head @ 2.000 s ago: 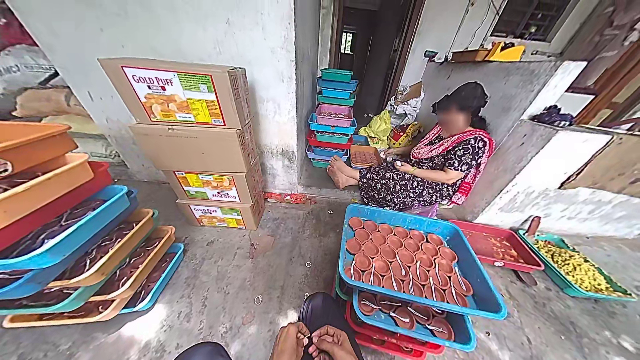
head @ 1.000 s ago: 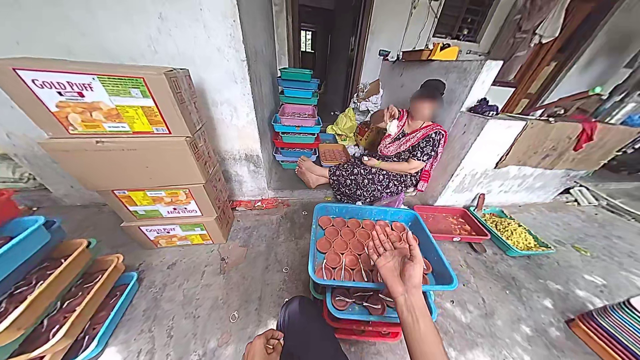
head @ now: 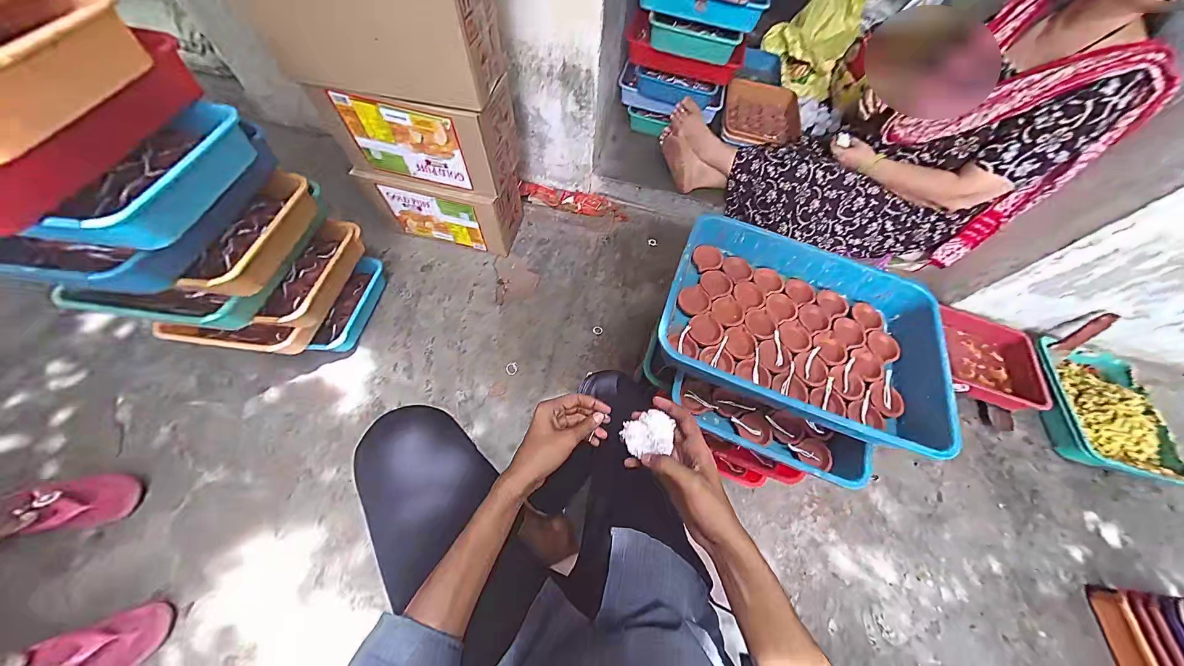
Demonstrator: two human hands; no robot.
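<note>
My right hand (head: 680, 453) holds a loose ball of white cotton (head: 649, 433) above my knee. Close to its left, my left hand (head: 564, 430) has its thumb and fingertips pinched together; a tiny bit of white shows at the tips, too small to name. To the right of both hands a blue plastic tray (head: 930, 370) holds rows of small clay lamp cups (head: 758, 323). White cotton wicks (head: 812, 361) lie in the cups nearer me, while the farther rows show none. Under that tray, another blue tray (head: 846, 462) with darker cups and wicks sits above red trays.
Stacked trays of dark cups (head: 305, 287) stand left, beside cardboard cartons (head: 453, 120). Ahead right sits a person (head: 832, 199) holding something white, near another tray stack (head: 689, 55). A red tray (head: 999, 351) and a green tray (head: 1073, 435) lie right; pink slippers (head: 88, 504) lie left.
My right hand, seen raised open over the tray one second ago, is now lower, holding white cotton. My left hand has come up beside it. The view has tilted down.
</note>
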